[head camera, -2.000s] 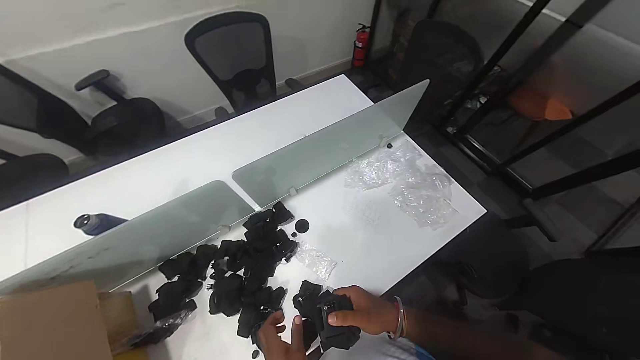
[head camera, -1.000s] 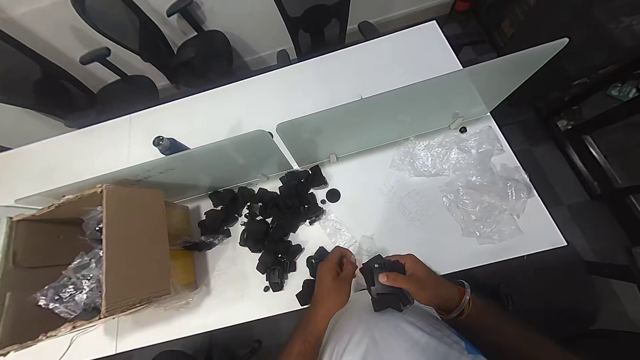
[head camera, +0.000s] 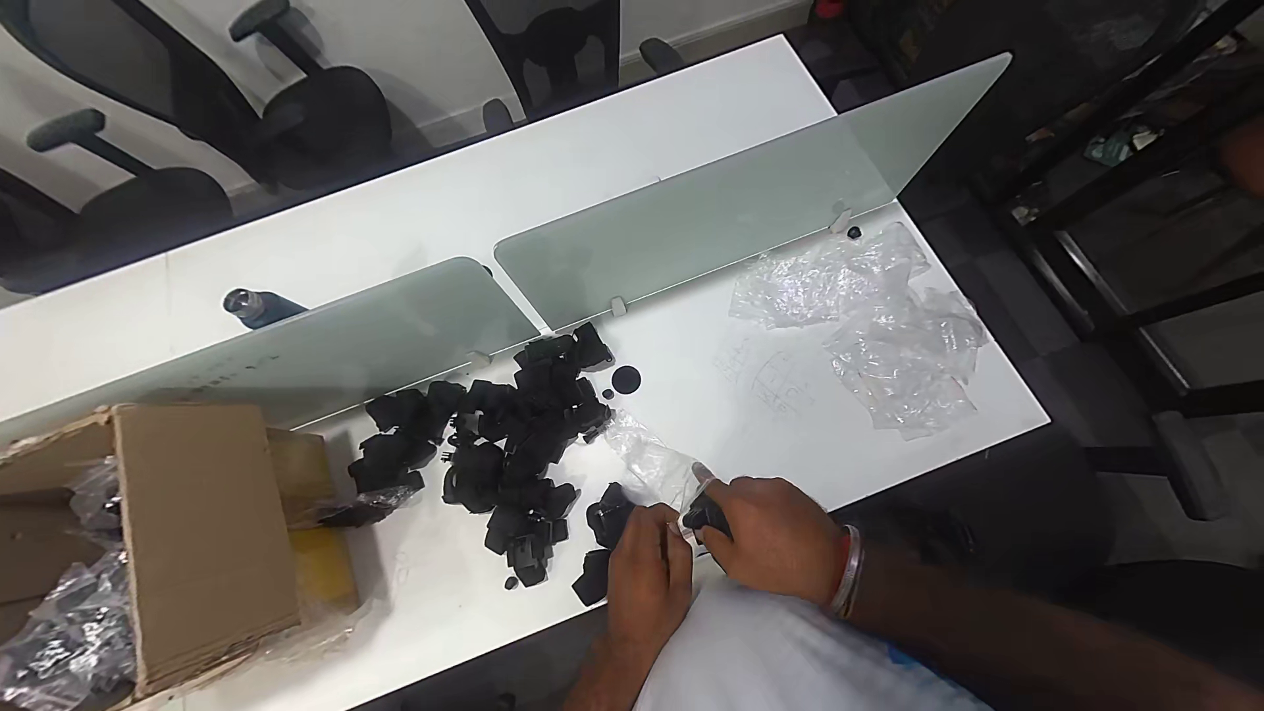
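Observation:
My right hand (head camera: 775, 533) is closed around a black plastic part (head camera: 705, 515) near the table's front edge. Just left of it, my left hand (head camera: 649, 568) has its fingertips bent together at the end of a clear plastic bag (head camera: 647, 459); whether they pinch the bag is hard to tell. The bag lies flat on the white table, stretching up and left from my hands. Beside my left hand are more black parts (head camera: 609, 513). A large heap of similar black parts (head camera: 523, 425) spreads left of the bag, with a black disc (head camera: 626, 379) at its right side.
An open cardboard box (head camera: 207, 543) with plastic-wrapped items stands at the left. Crumpled clear bags (head camera: 899, 336) lie at the right. Frosted glass dividers (head camera: 750, 207) run along the table (head camera: 790, 454), a blue bottle (head camera: 265, 308) behind them. Office chairs (head camera: 326, 118) stand beyond.
My hands have come together at the clear bag; one second ago they were farther apart, with my right hand holding black parts. The view has shifted.

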